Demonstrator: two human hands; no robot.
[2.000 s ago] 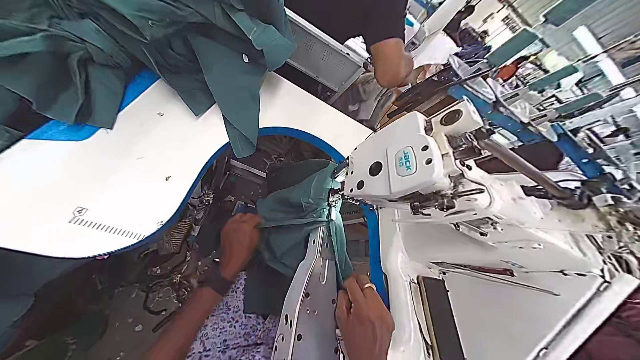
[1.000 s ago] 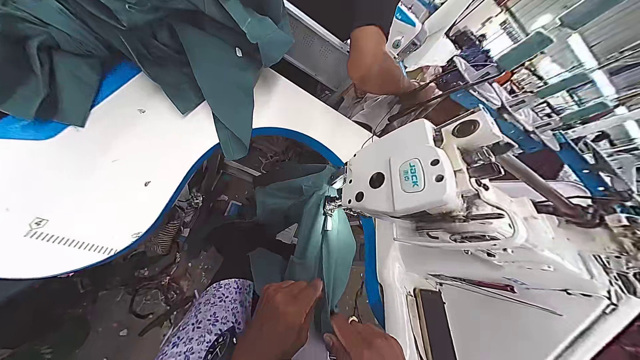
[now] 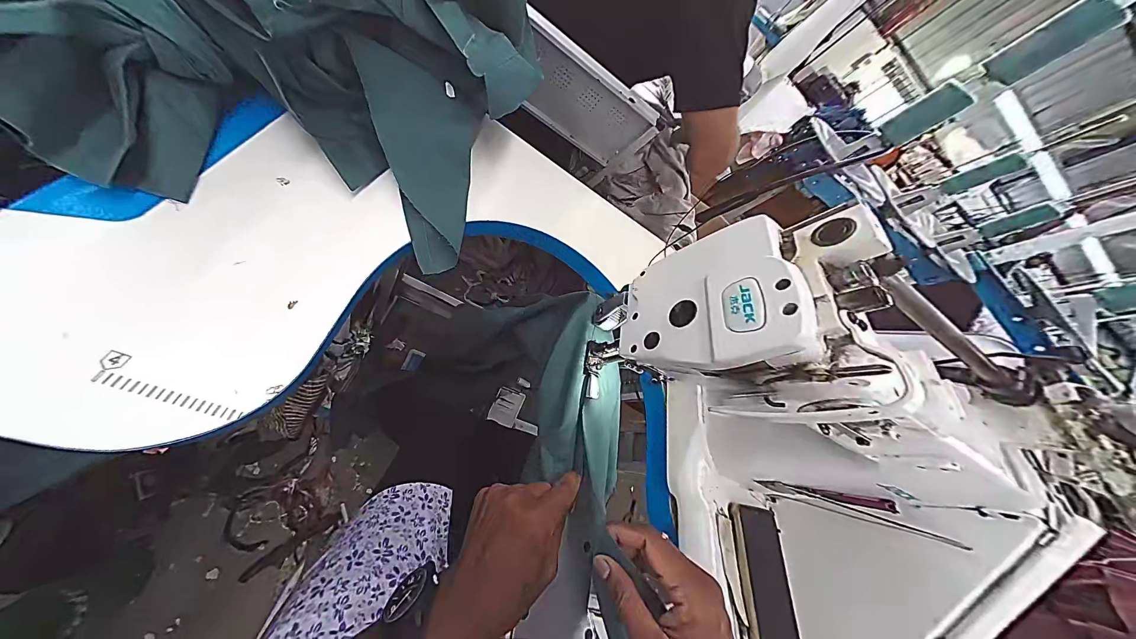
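Observation:
A length of dark green fabric (image 3: 568,417) runs from under the presser foot (image 3: 595,373) of a white Jack sewing machine (image 3: 719,302) down to my hands. My left hand (image 3: 515,541) lies on the fabric's left side, its index finger and thumb pressed at the seam. Just right of it and a little lower, my right hand (image 3: 661,577) pinches the fabric's edge between thumb and fingers. The fabric's lower end, over the machine's narrow arm, is partly hidden by both hands.
A white table (image 3: 222,302) with a blue edge curves around the left side. More green fabric (image 3: 426,115) is heaped on it and hangs over the rim. Beyond the machine, a person's arm (image 3: 710,146) reaches down near grey cloth (image 3: 657,177). Scraps lie on the floor below.
Two seconds ago my left hand was farther left, holding the fabric near the presser foot; it is now lower, close to my right hand. The other person's arm has shifted.

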